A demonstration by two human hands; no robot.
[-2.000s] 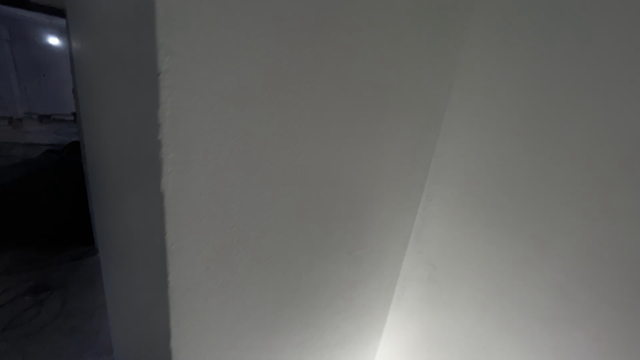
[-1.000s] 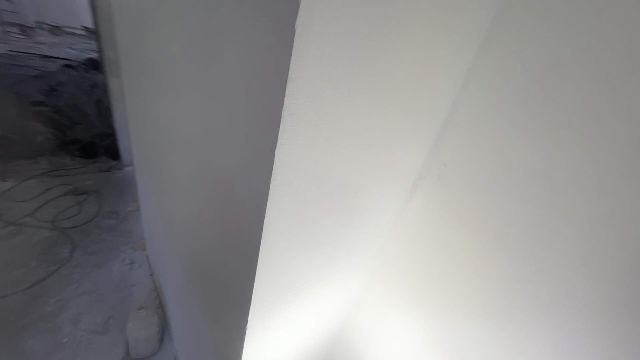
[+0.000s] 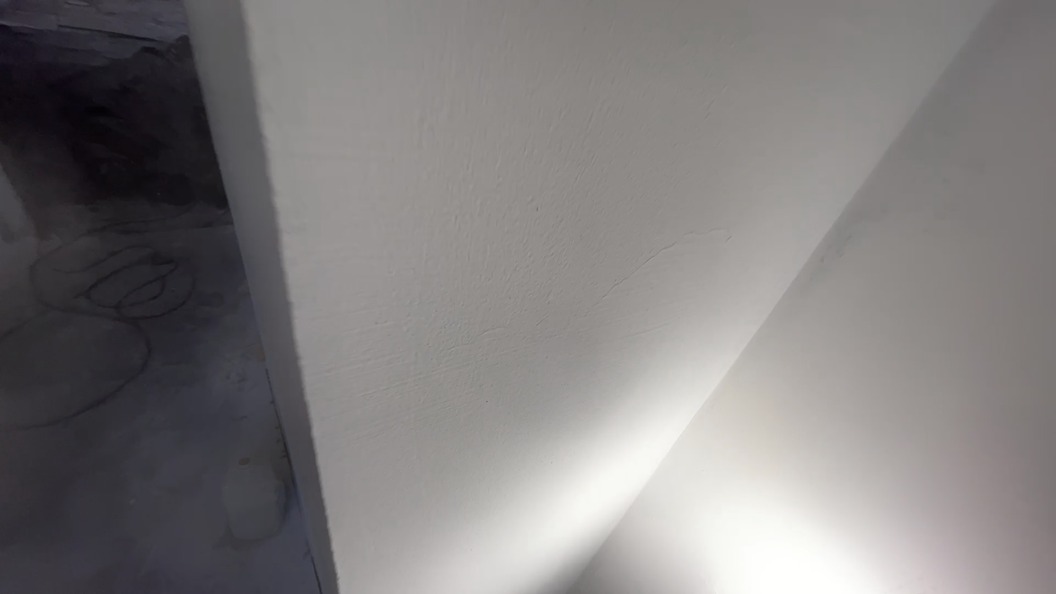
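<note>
Neither my left hand nor my right hand shows in the head view. A pale plastered wall face (image 3: 495, 247) fills the middle, with fine ridges, streaks and a thin curved crack or raised line on its surface. On the right it meets a second smooth wall face (image 3: 924, 330) along a slanting inner corner. Bright light falls on both faces low in the view. The outer edge (image 3: 285, 289) of the wall runs down the left side.
Beyond the wall's edge at left lies a dusty floor (image 3: 181, 445) with a loosely coiled cable or hose (image 3: 147, 355). A pale rounded object (image 3: 256, 495) sits by the wall's foot. Dark, indistinct material (image 3: 124, 124) is heaped farther back.
The view has shifted and tilted; more of the floor shows at left than two seconds ago. No hand appears in any frame.
</note>
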